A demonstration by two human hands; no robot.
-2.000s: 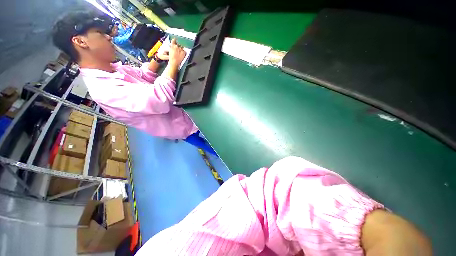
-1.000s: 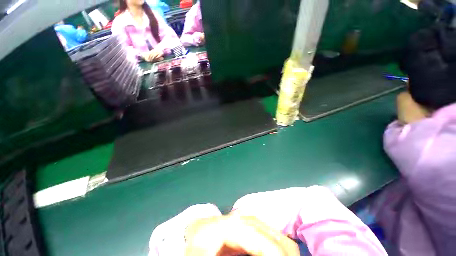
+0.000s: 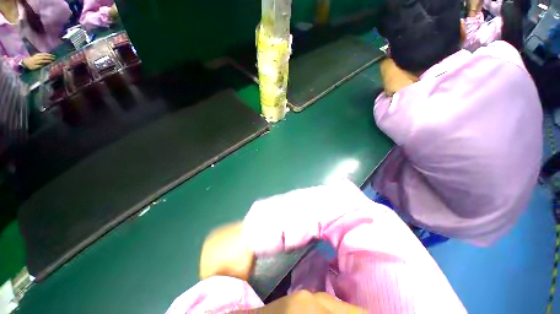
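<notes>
My right hand (image 3: 227, 251) is at the lower middle, blurred, at the end of a pink striped sleeve that comes in from the lower right. It lies over the near edge of the green bench (image 3: 301, 159). My left hand (image 3: 307, 303) is at the bottom edge, cut off, beyond the cuff of my left pink sleeve (image 3: 215, 297). My forearms lie crosswise in front of me. The fingers of both hands are not clear, and I see no object in either.
A long black mat (image 3: 141, 153) lies along the bench's back. A taped post (image 3: 274, 73) stands between it and a second mat (image 3: 338, 67). A person in pink (image 3: 466, 135) leans on the bench at right. Through the gap at upper left are trays and people in pink.
The view has swung right, from the neighbour and tray at left to the person at right. My hands, together one second ago, are now apart with the forearms crossed.
</notes>
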